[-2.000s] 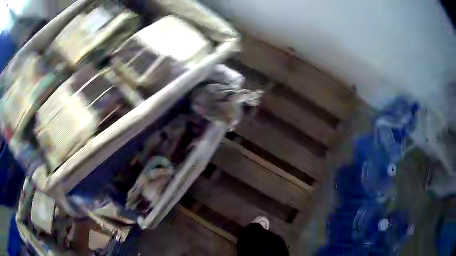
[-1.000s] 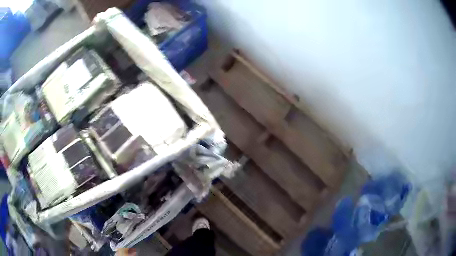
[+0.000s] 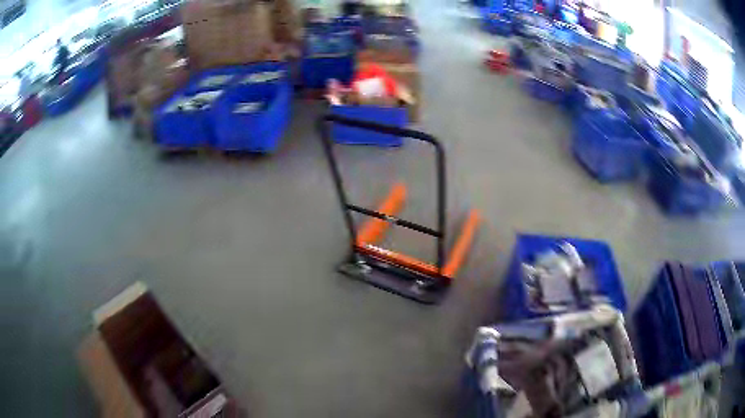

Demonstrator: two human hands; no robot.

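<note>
A forked hand truck (image 3: pixel 396 237) stands alone on the grey floor in the middle of the view. Its black push handle (image 3: pixel 384 126) is upright and faces me. Its two orange prongs (image 3: pixel 463 243) point away from me and carry nothing. Its black base rests on the floor. Neither my left hand nor my right hand is in the picture. The view is somewhat blurred.
Blue crates, one paper-lined (image 3: pixel 564 322), stand at lower right beside a crate of dark parts (image 3: pixel 690 314). An open cardboard carton (image 3: pixel 159 359) is at lower left. More blue crates (image 3: pixel 253 114) stand at the back, and a row of crates (image 3: pixel 608 139) runs along the right.
The view has swung from the stacked crate of wrapped blocks and wooden pallet to the open floor with the hand truck.
</note>
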